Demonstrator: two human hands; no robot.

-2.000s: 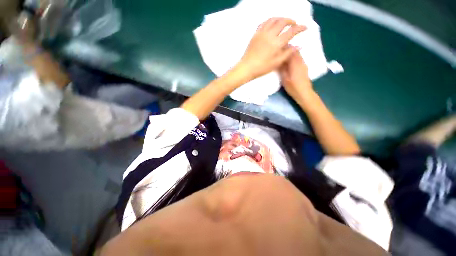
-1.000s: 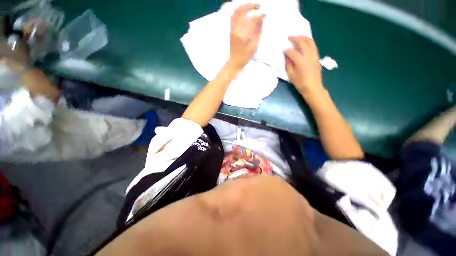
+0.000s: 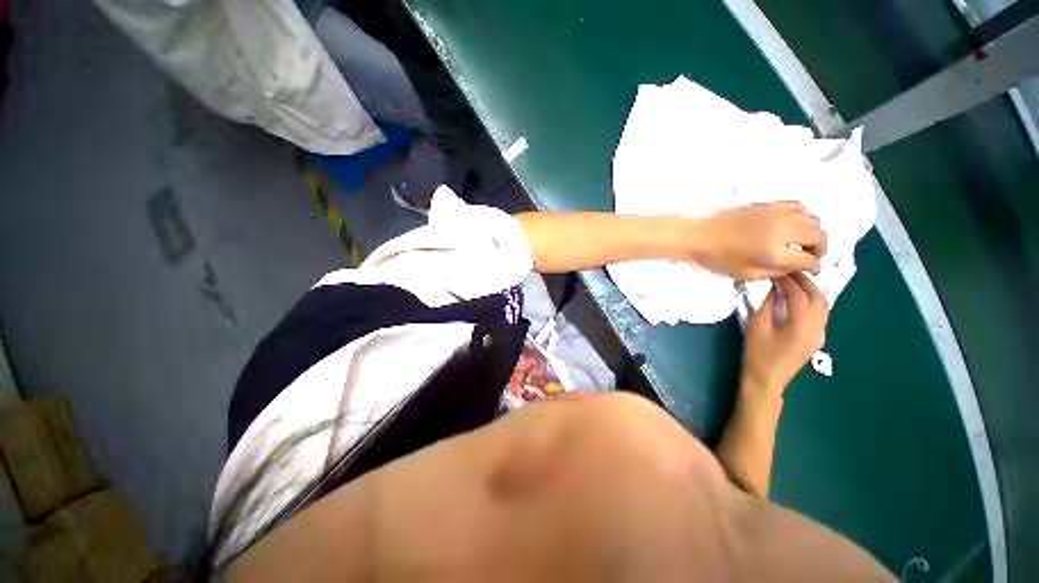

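A large white cloth or sheet-like pile [image 3: 672,159] lies on the green bench surface [image 3: 570,68]. My left hand [image 3: 761,239] is over the pile, its fingers curled. My right hand [image 3: 788,325] is just below it at the pile's lower right edge, fingertips bent in and close to the left fingers. Whether either hand pinches something small cannot be told. A small white part with a hole [image 3: 823,363] lies beside my right hand.
A pale rail [image 3: 929,296] runs along the bench, with a grey metal upright [image 3: 946,85] behind the pile. A small white piece [image 3: 515,149] sits at the bench edge. A neighbour's pale clothing [image 3: 256,74] is at upper left, cardboard cartons [image 3: 68,478] at lower left.
The view has turned, so the pile now shows further right and the rail's upright and cartons appear. My hands were apart over the pile and are now close together.
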